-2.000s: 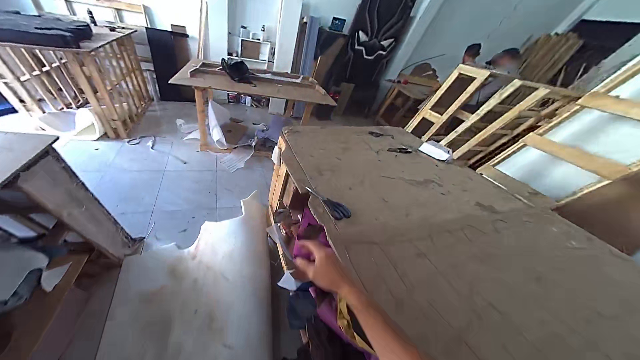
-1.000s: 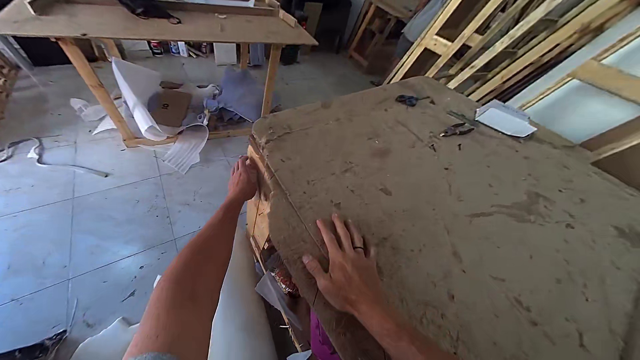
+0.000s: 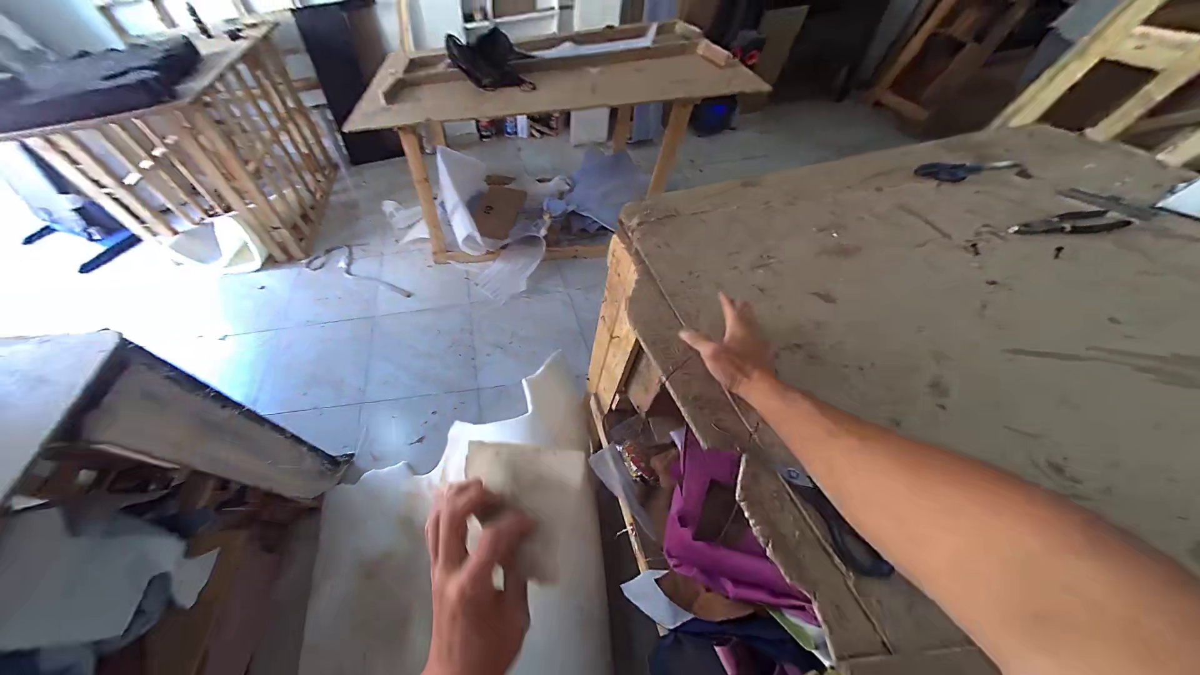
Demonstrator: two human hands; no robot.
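Observation:
My left hand (image 3: 478, 572), blurred, holds a flat beige rectangular piece (image 3: 530, 502) above a large off-white sheet (image 3: 375, 572). Over the near left edge of the brown-topped workbench (image 3: 862, 300) is my right hand (image 3: 731, 347), fingers spread, with nothing in it; whether it touches the top cannot be told. Dark-handled scissors (image 3: 839, 525) lie by that edge, partly under my right forearm. Purple fabric (image 3: 703, 534) and other scraps fill the shelf space below the edge. Farther back on the bench lie pliers (image 3: 1073, 223) and another dark-handled tool (image 3: 956, 171).
A wooden table (image 3: 562, 89) with a black item stands ahead, with paper and cloth scraps (image 3: 600, 187) under it. A slatted wooden frame (image 3: 244, 141) is at the back left. A pale-topped bench (image 3: 56, 384) stands at the near left. Wooden frames (image 3: 1125, 75) lean at the back right.
My left hand has left the bench's corner, where it was one second ago, and now holds the beige piece. My right hand was flat on the bench top. The view has swung left.

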